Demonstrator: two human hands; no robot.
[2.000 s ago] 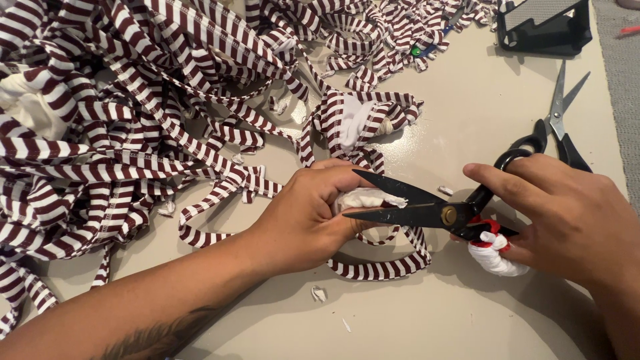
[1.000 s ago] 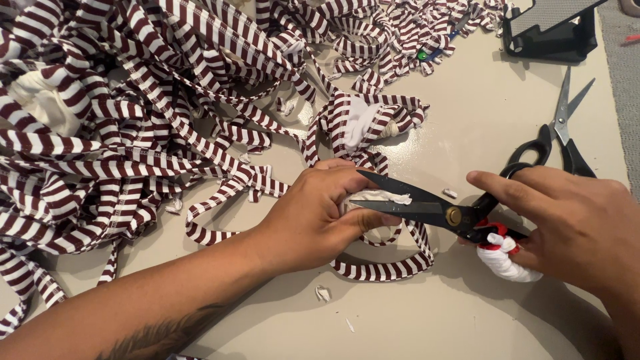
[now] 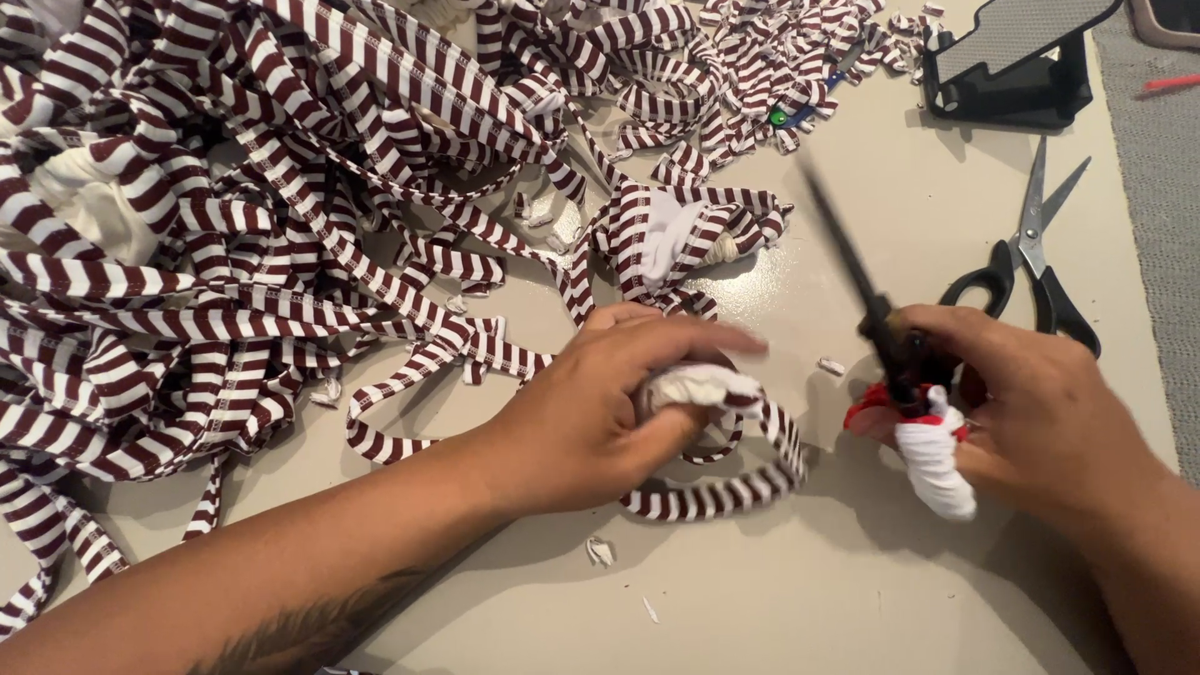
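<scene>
My left hand, at the middle, curls around a bunched piece of white fabric, its index finger stretched out over it. A striped maroon-and-white fabric strip loops out from this bundle to the right and below. My right hand holds black-handled scissors whose blades, blurred, point up and to the left, away from the bundle. White and red cloth is wrapped about their handle. Whether the blades are fully closed I cannot tell.
A large heap of striped strips covers the left and upper table. Small striped cuttings lie at the top. A second pair of scissors rests open at right, below a black stand. Fabric scraps lie near my left forearm.
The scissors, earlier spread around the white fabric in my left hand, have moved off to the right and turned upward. My left index finger has lifted and extended.
</scene>
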